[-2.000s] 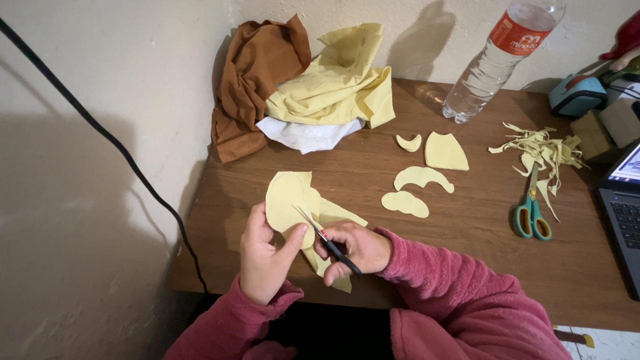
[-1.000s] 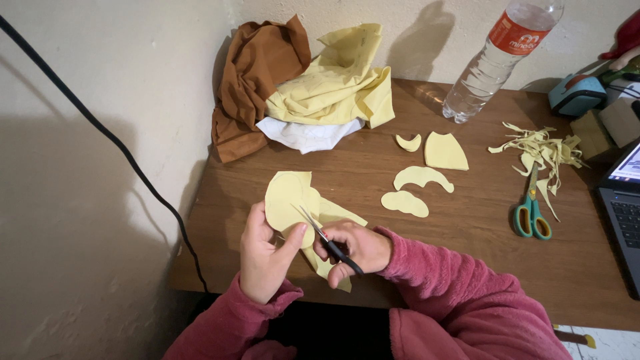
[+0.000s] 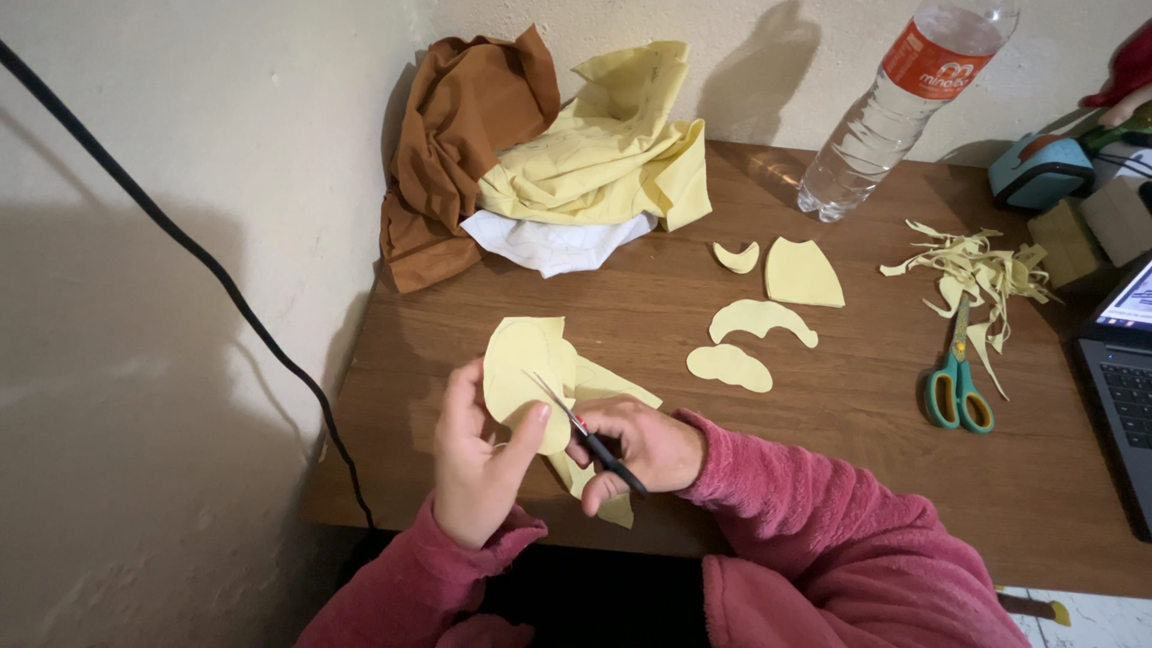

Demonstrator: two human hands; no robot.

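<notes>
My left hand (image 3: 486, 450) pinches a piece of pale yellow fabric (image 3: 522, 360) between thumb and fingers, near the table's front edge. In my right hand (image 3: 634, 441) is a small pair of scissors with black handles (image 3: 612, 461); the blades lie over the fabric, just above my left thumb. More of the yellow fabric hangs behind and below my hands. Several cut yellow pieces lie beyond them to the right: a crescent (image 3: 737, 258), a flared panel (image 3: 803, 273), a curved scalloped strip (image 3: 763, 322) and a rounded lobed piece (image 3: 730, 367).
Brown fabric (image 3: 450, 135), yellow fabric (image 3: 594, 171) and white fabric (image 3: 558, 241) are heaped at the back left. A water bottle (image 3: 886, 126) stands behind. At right are green-handled scissors (image 3: 959, 391), yellow scraps (image 3: 981, 265) and a laptop (image 3: 1120, 387). A black cable (image 3: 198, 247) hangs along the wall.
</notes>
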